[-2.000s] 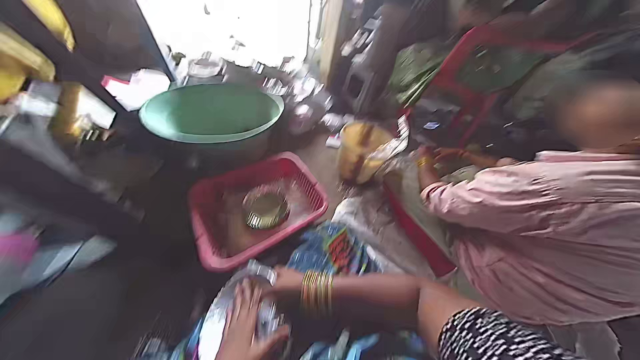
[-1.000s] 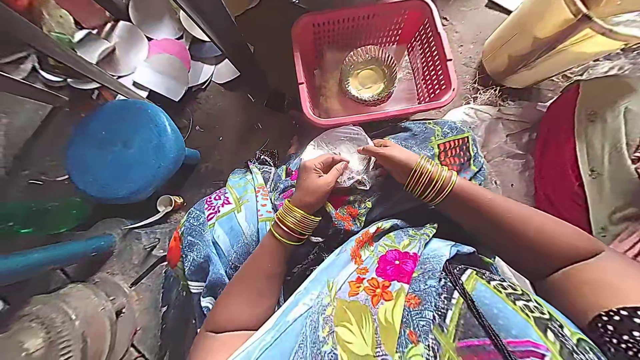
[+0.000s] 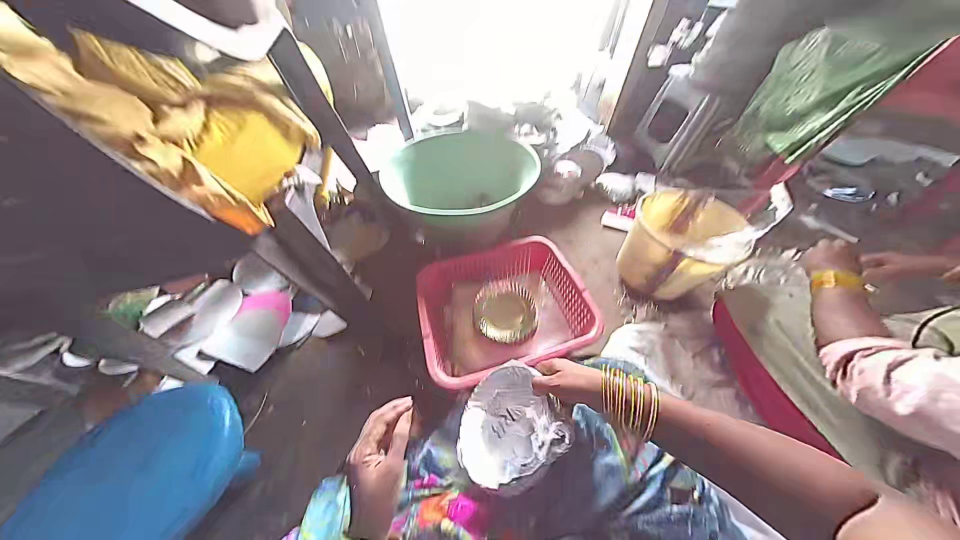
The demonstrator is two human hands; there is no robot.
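My right hand, with gold bangles at the wrist, grips the upper edge of a silvery round piece with crinkled clear plastic on its right side; whether it is a plate or a stack is not plain. The piece lies over my patterned cloth-covered lap. To its left my left hand is raised with nothing in it, thumb apart from the fingers. Just beyond the piece stands a pink plastic basket with a shiny gold-toned fluted bowl inside.
Behind the basket stands a green basin; a yellow bucket is to its right. A blue plastic stool and pale scraps are at left. A co-worker's forearm reaches in at right, near a red-edged tray or bag.
One second ago both hands were together at a clear plastic bag; now my left hand is off to the left, and my right hand holds the silvery piece. The view has tilted up.
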